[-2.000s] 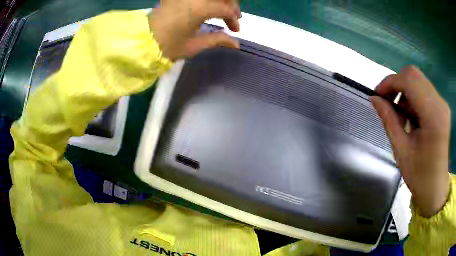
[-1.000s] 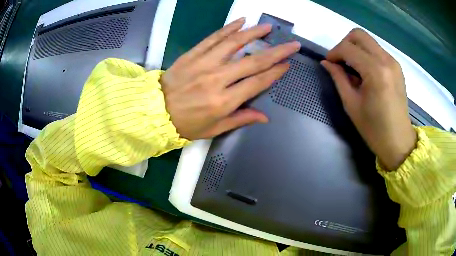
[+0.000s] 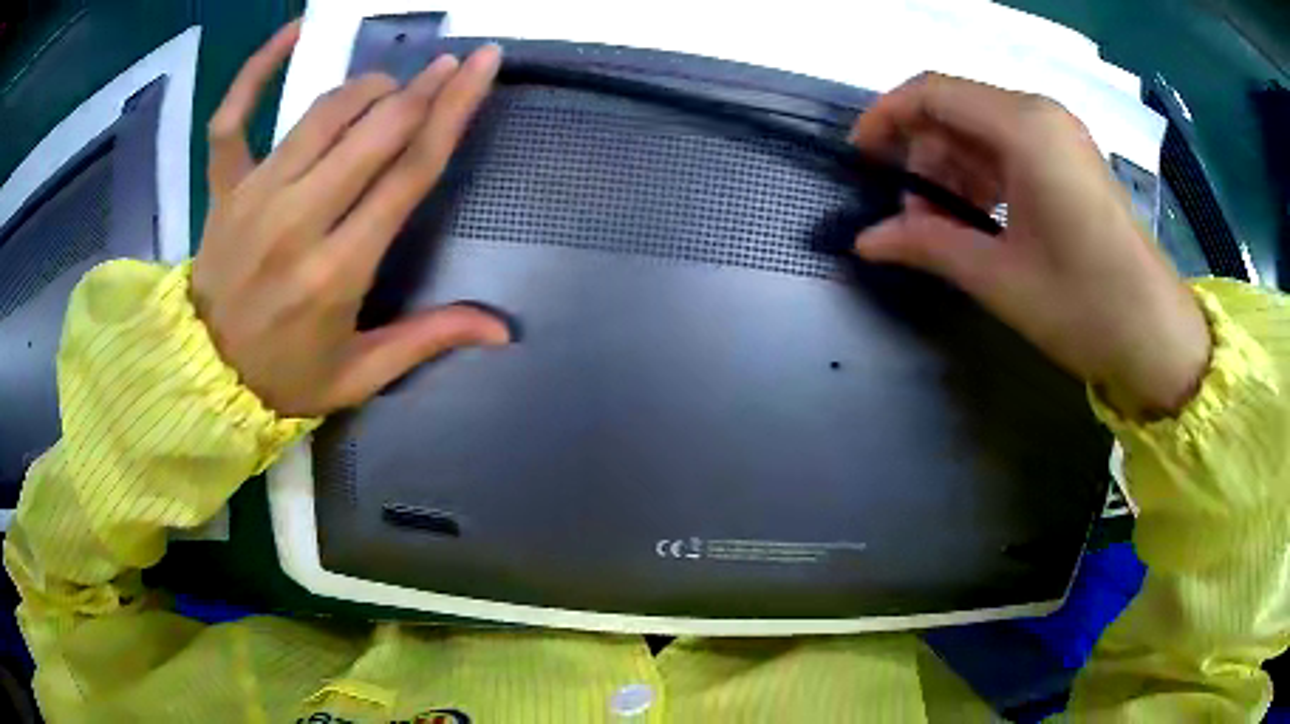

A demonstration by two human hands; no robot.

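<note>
A dark grey laptop bottom cover [image 3: 637,410] lies outer face up on a white sheet [image 3: 293,523]. A long black rubber foot strip [image 3: 679,102] runs along the vent edge. My left hand [image 3: 318,241] lies on the cover's left part, fingertips at the strip's left end, holding nothing visible. My right hand [image 3: 1019,226] pinches the strip's right part between thumb and fingers, a little above the cover. A short rubber foot [image 3: 420,519] sits near the front left corner.
A second bottom cover [image 3: 57,283] lies on a white sheet at the left edge. A black ribbed bundle [image 3: 1203,184] lies at the right. A blue bin [image 3: 1047,622] shows below right. The green mat [image 3: 234,85] is under the sheets.
The view has turned and shifted. My left hand has moved to the strip's left end. My right hand has moved away from it, and the strip between them now shows.
</note>
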